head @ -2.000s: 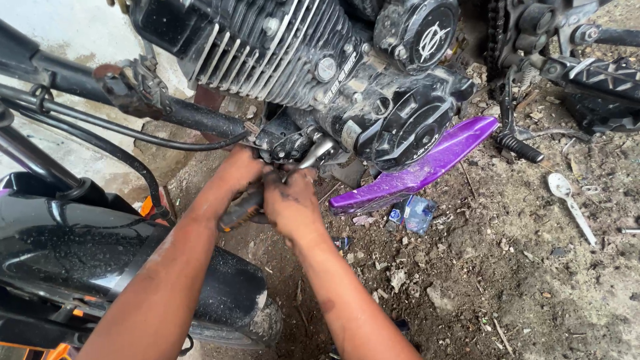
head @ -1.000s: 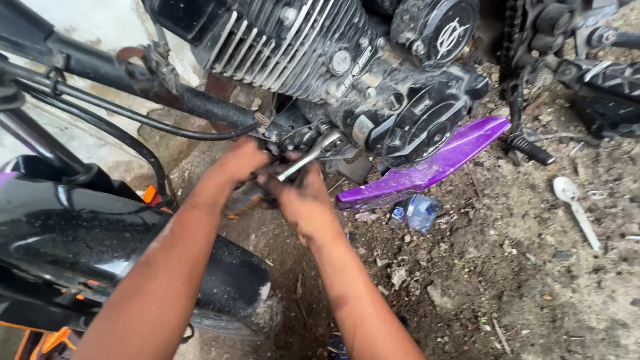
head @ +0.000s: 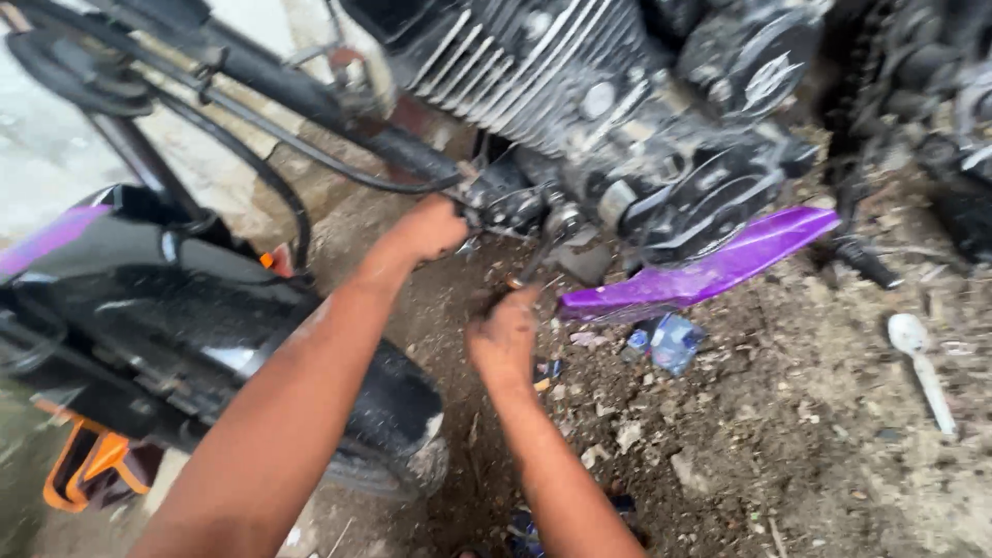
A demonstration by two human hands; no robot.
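My right hand (head: 505, 329) grips the lower end of a ratchet wrench (head: 542, 248), a little blurred, whose head is up against the underside of the motorcycle engine (head: 597, 101). To the left of it, my left hand (head: 435, 226) touches the dark bracket area (head: 504, 198) at the bottom of the frame tube; its fingers are partly hidden, and I cannot tell whether it holds anything. Just right of the wrench, a purple plastic panel (head: 697, 271) lies under the round engine cover (head: 705, 205).
The black front fender (head: 186, 287) and tire stand at left. Cables run along the frame tube (head: 271, 77). On the dirt ground lie a white plastic spoon (head: 922, 372) and a crumpled blue wrapper (head: 676, 342). A foot lever (head: 868, 263) juts out at right.
My hands, close together before, are now apart. The right hand has moved down and away from the left, and the wrench handle now points downward from the engine. The view has come somewhat nearer.
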